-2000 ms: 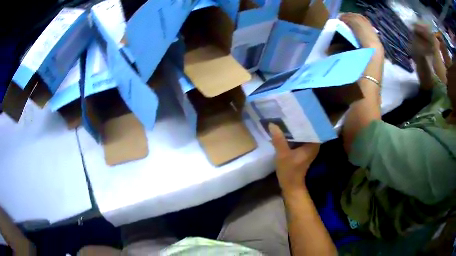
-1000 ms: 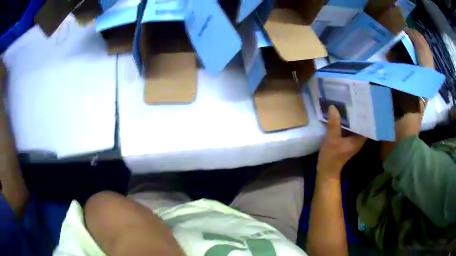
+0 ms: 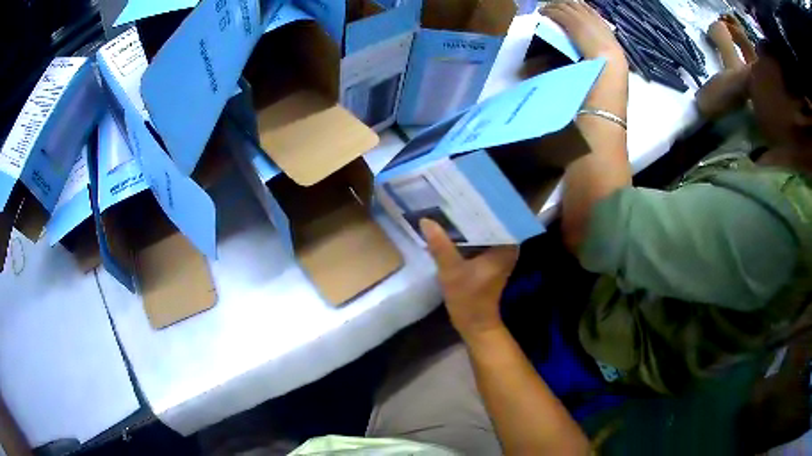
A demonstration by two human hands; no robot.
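My right hand [image 3: 476, 280] holds a folding carton [image 3: 458, 200] by its lower near end, thumb on the printed white face. The carton is light blue and white outside, brown inside. It is open at its right end, where a long blue flap [image 3: 534, 102] stands out. My fingers under the carton are hidden. My left hand is out of the picture.
Several open cartons [image 3: 343, 240] lie heaped on the white-covered bench [image 3: 258, 356], brown flaps towards me. A neighbour in green sits close on the right, one arm [image 3: 605, 134] reaching past my carton. Thin black strips [image 3: 650, 40] lie at the back right.
The view has swung and tilted, so the bench shifts in the picture. My right hand keeps the same hold on the carton. The bare arm seen at the bottom a second ago is gone.
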